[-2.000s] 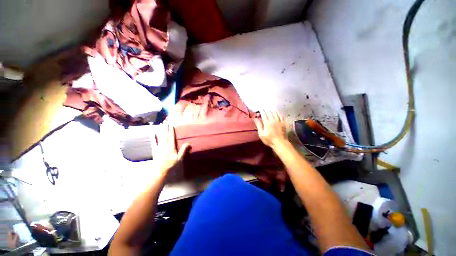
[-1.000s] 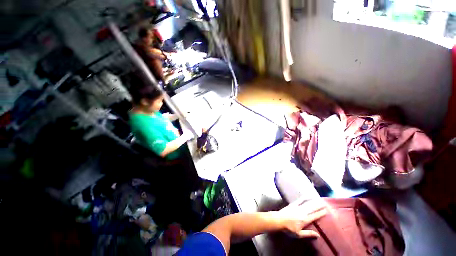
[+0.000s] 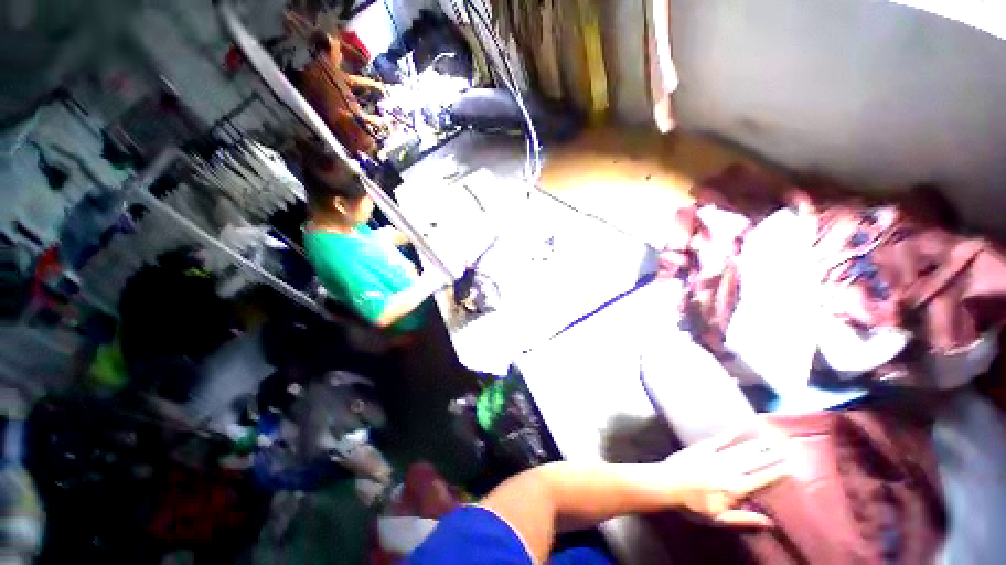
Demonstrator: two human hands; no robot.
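Observation:
A reddish-brown garment piece lies over the grey padded sleeve board at the lower right; its lower part is cut off by the frame edge. My left hand lies flat on the cloth near the board's rounded end, fingers spread, pressing on it rather than gripping it. My right hand is out of the picture. The steam iron is not in view. A pile of brown and white garment pieces lies at the back right of the table.
The white table borders a neighbouring station, where a person in green sits. Another person is farther back. A pale pole crosses the upper left. Cords hang at the back. Heaped cloth lies low on the left.
The view has swung left from the board to the workshop; my right hand and the iron have left the picture. My left hand stays on the cloth.

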